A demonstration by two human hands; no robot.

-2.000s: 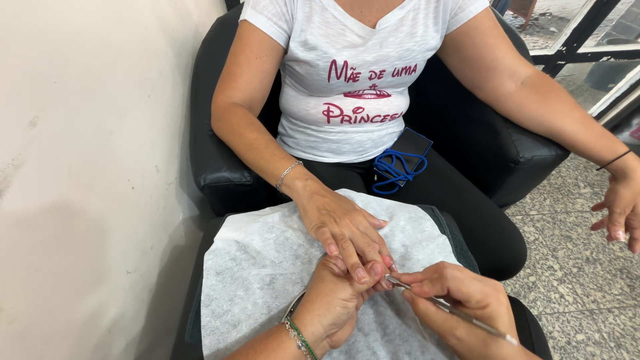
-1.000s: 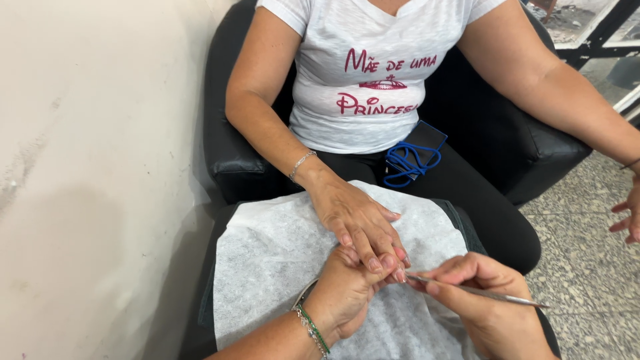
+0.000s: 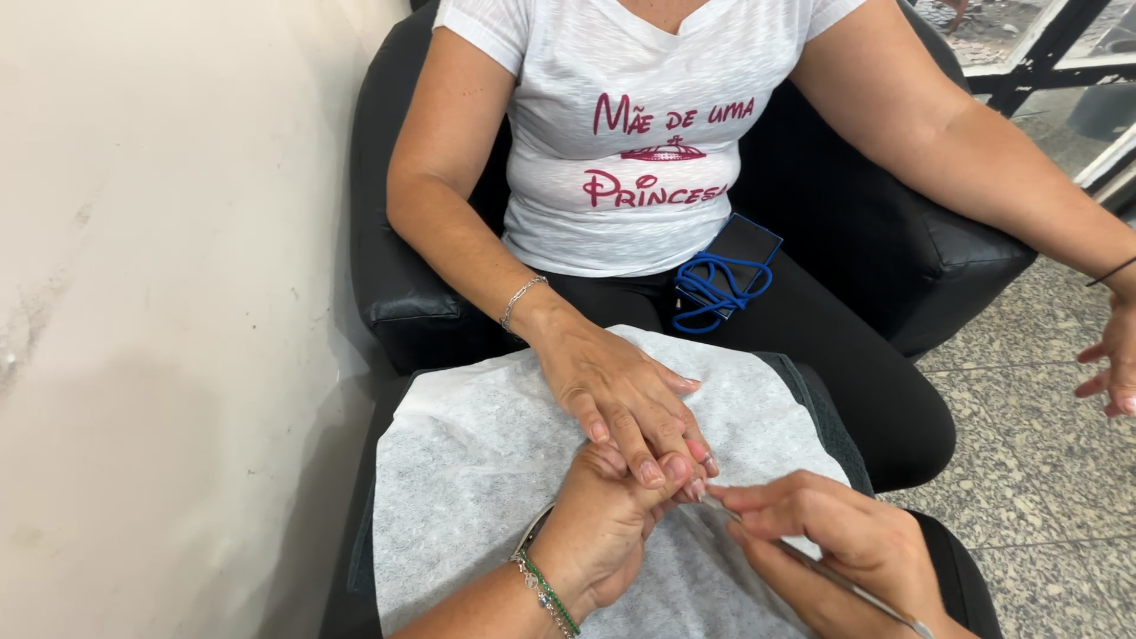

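My left hand [image 3: 612, 524], with a green beaded bracelet and a silver one at the wrist, grips the fingers of a seated person's hand [image 3: 621, 382] from below. My right hand [image 3: 834, 541] holds a slim metal manicure tool [image 3: 825, 572] like a pen. Its tip is at a nail of one of the held fingers. The person's hand lies palm down over a white disposable cloth [image 3: 461, 470], and a silver chain bracelet [image 3: 522, 302] circles that wrist.
The person sits in a black armchair [image 3: 408, 266]. A dark phone-like object [image 3: 745, 244] with a blue cord [image 3: 701, 324] lies in the lap. The person's other hand [image 3: 1120, 355] is at the right edge. A pale wall [image 3: 177, 311] stands at left; speckled floor tiles [image 3: 1021, 444] show at right.
The seated person's other hand has shifted a little. My left hand keeps its hold on the fingers, and the metal tool stays in my right hand near the nails.
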